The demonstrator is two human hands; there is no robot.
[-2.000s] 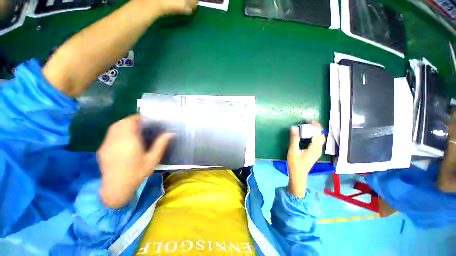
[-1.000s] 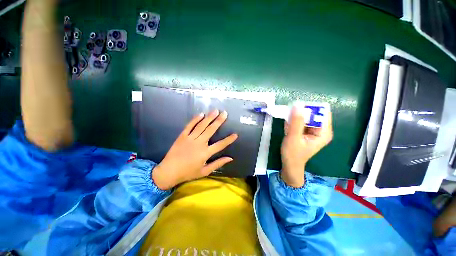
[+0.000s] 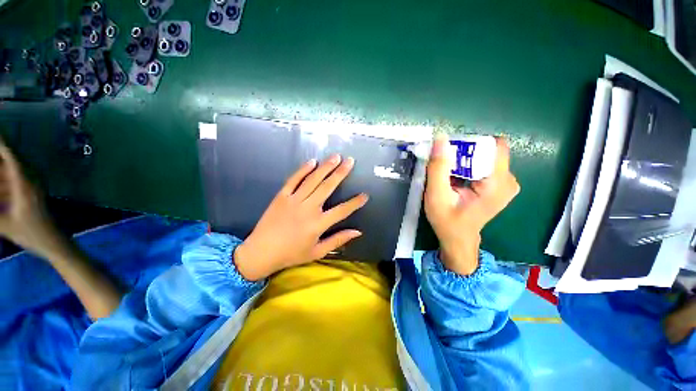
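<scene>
A dark grey back panel (image 3: 252, 168) lies flat on a white backing sheet (image 3: 410, 221) in front of me. My left hand (image 3: 301, 218) rests flat on the panel with its fingers spread, holding nothing. My right hand (image 3: 465, 202) holds a white glue bottle (image 3: 472, 158) with blue marks, tilted onto its side. Its nozzle points left at the panel's upper right corner. Whether the tip touches the panel cannot be told.
Loose camera lens pieces (image 3: 175, 38) lie scattered at the upper left. A panel stack (image 3: 641, 183) with white sheets stands at the right. Another person's arm (image 3: 46, 229) is at the left edge, and another person's blue sleeve (image 3: 618, 336) is at the lower right.
My left hand has moved right and now lies flat on the panel. My right hand has brought the bottle from beside the panel to its upper right corner. The neighbour's arm at left has drawn back.
</scene>
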